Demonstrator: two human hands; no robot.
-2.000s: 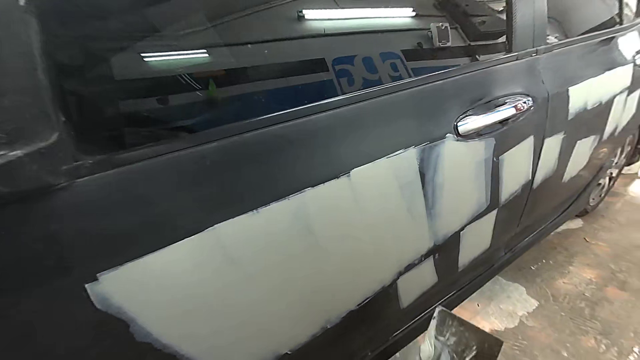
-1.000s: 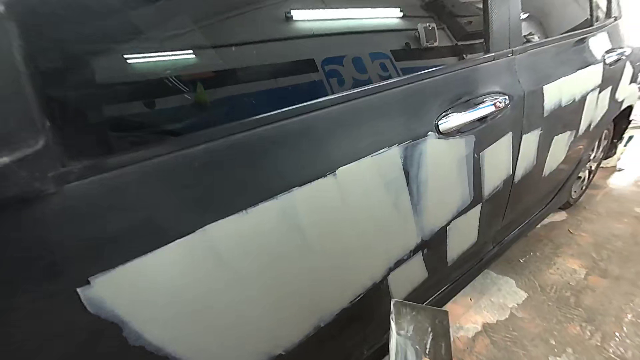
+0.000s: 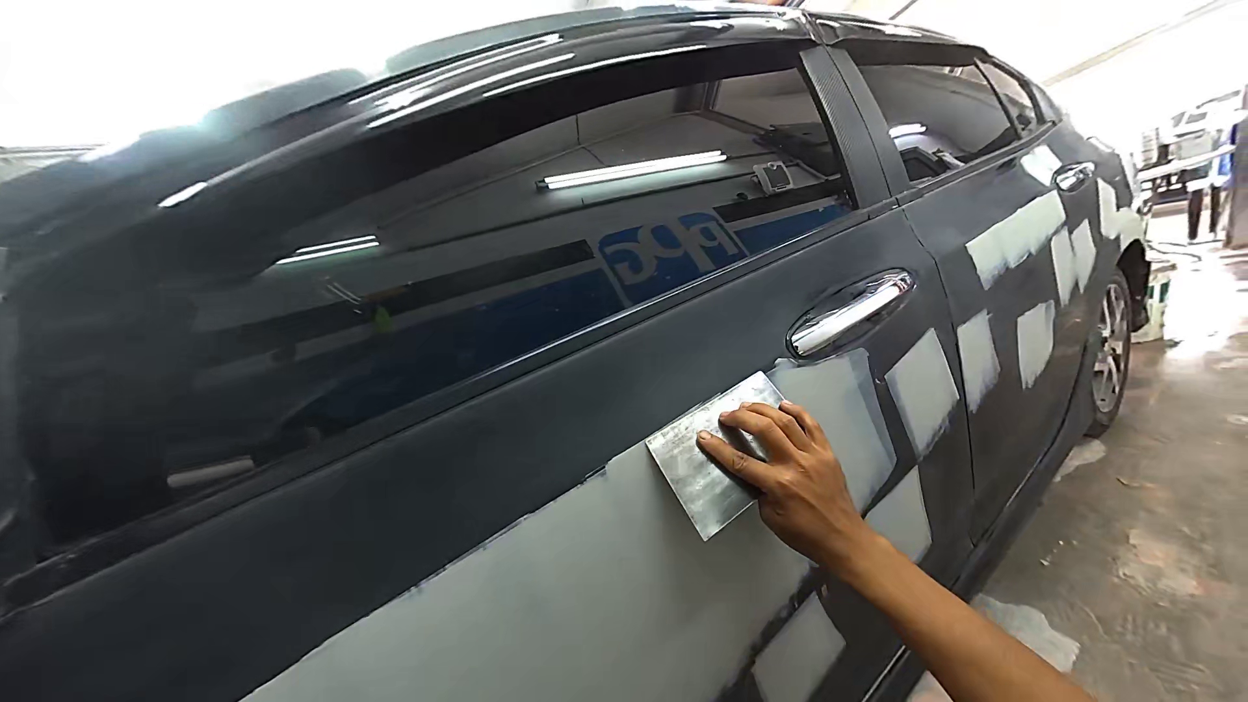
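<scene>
My right hand (image 3: 795, 478) holds a flat metal filler spreader (image 3: 704, 463), its fingers spread across the plate's face. The plate lies against the front door of a dark grey car, at the upper edge of a long pale filler patch (image 3: 546, 585), below and left of the chrome door handle (image 3: 850, 314). Another pale patch (image 3: 843, 409) shows just right of the plate, under the handle. Smaller pale patches (image 3: 923, 392) dot the door panels farther along. My left hand is out of view.
Above the hand runs the dark side window (image 3: 468, 292), with lamps reflected in it. A second chrome handle (image 3: 1073, 175) and a wheel (image 3: 1110, 341) are farther along the car. Stained concrete floor (image 3: 1150, 507) lies at right, and a person's legs (image 3: 1203, 210) show in the background.
My right hand has come into view with the spreader against the door; before, only part of a metal plate showed at the bottom edge. The view now takes in the roof.
</scene>
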